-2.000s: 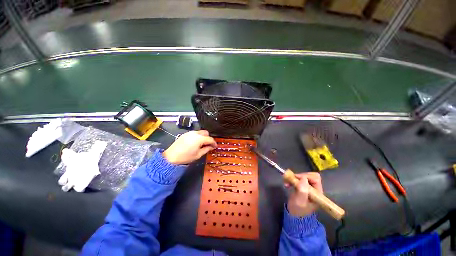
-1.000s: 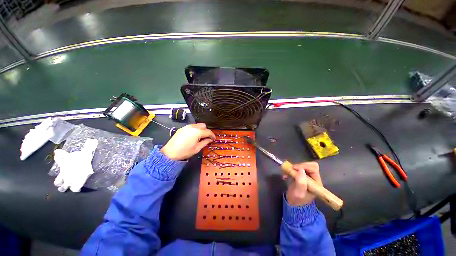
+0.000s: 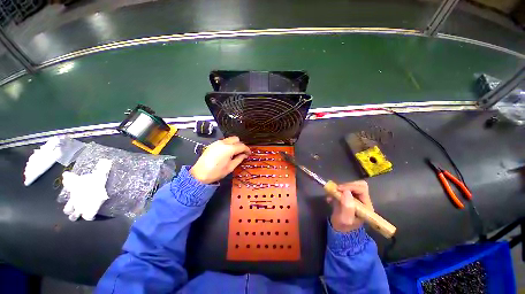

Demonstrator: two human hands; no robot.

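An orange-red perforated jig board [image 3: 263,229] lies flat in front of me, with small leaded parts [image 3: 262,185] across its upper rows of holes. My bare right hand [image 3: 349,205] holds the soldering iron [image 3: 368,218] by its wooden handle; its tip is over the upper right of the board. My bare left hand [image 3: 219,160] is at the board's upper left edge, thumb and fingertips pinched together. A thin strand, likely solder wire, runs from the solder reel [image 3: 144,128] towards this hand; its end at the fingertips is too small to make out.
A black fan [image 3: 259,118] stands behind the board. Left are white gloves [image 3: 87,189] on a clear plastic bag [image 3: 129,178]. Right are a yellow iron stand [image 3: 373,161] and orange-handled cutters [image 3: 451,186]. A blue crate [image 3: 499,270] of dark pieces is lower right. A green conveyor [image 3: 357,69] runs behind.
The view has tilted down slightly, so more of the blue crate shows. The iron's tip has moved slightly left over the upper rows. Both hands keep nearly the same pose.
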